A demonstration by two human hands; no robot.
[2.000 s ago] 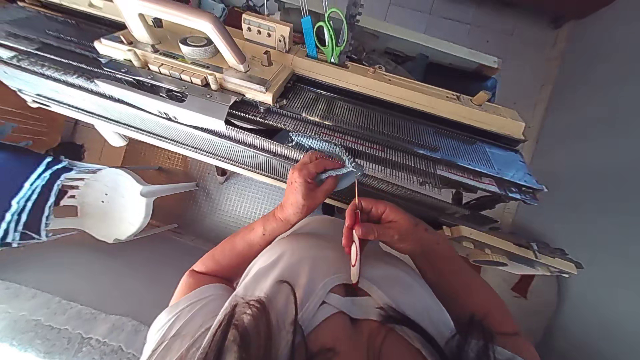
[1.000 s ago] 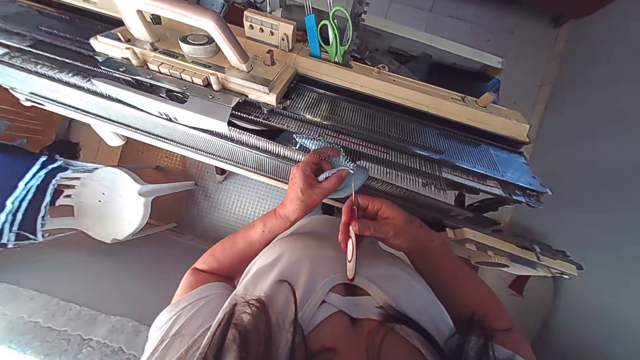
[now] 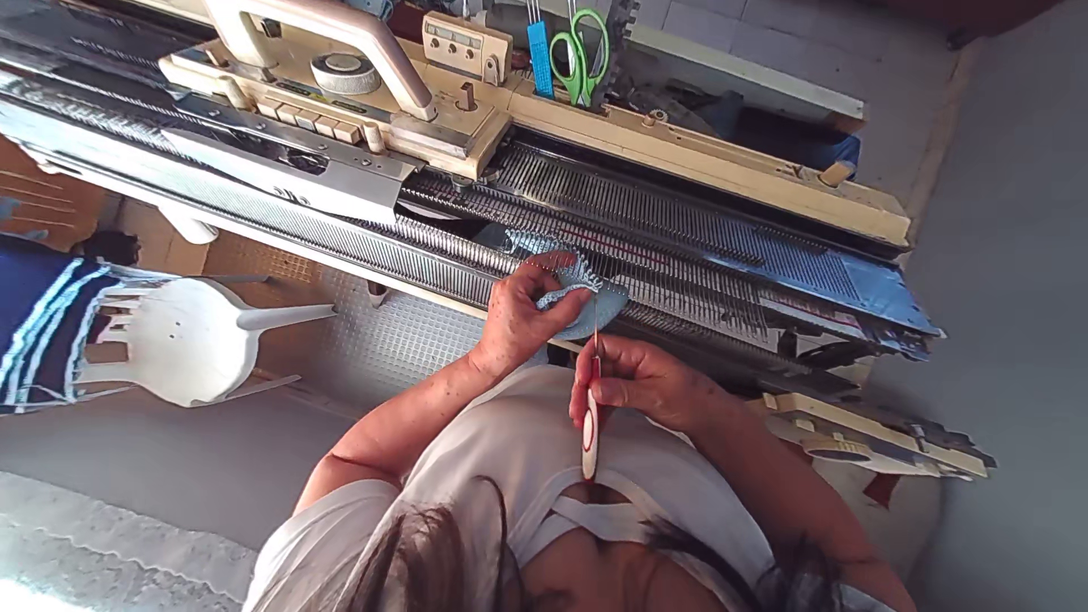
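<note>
Light blue knitted fabric [image 3: 602,313] lies at the front needle bed of a knitting machine [image 3: 680,246]. My left hand [image 3: 531,302] pinches the edge of this fabric between thumb and fingers. Just right of it, my right hand [image 3: 642,382] grips a hooked tool by its white and red handle [image 3: 590,433]; the thin metal shaft points up to the fabric's looped edge. Whether the tip is inside a loop cannot be told. The machine's carriage [image 3: 340,93], with a large handle and a dial, rests on the bed to the upper left.
Green-handled scissors [image 3: 581,64] and a blue-handled tool [image 3: 540,59] stand behind the bed. A row counter [image 3: 467,47] sits beside them. At the right is another cream machine part [image 3: 858,438]. A white plastic chair [image 3: 191,340] with striped cloth [image 3: 51,327] stands at the left.
Both hands stay at nearly the same place on the fabric. The hooked tool's handle has shifted slightly and tilts a little differently than two seconds ago.
</note>
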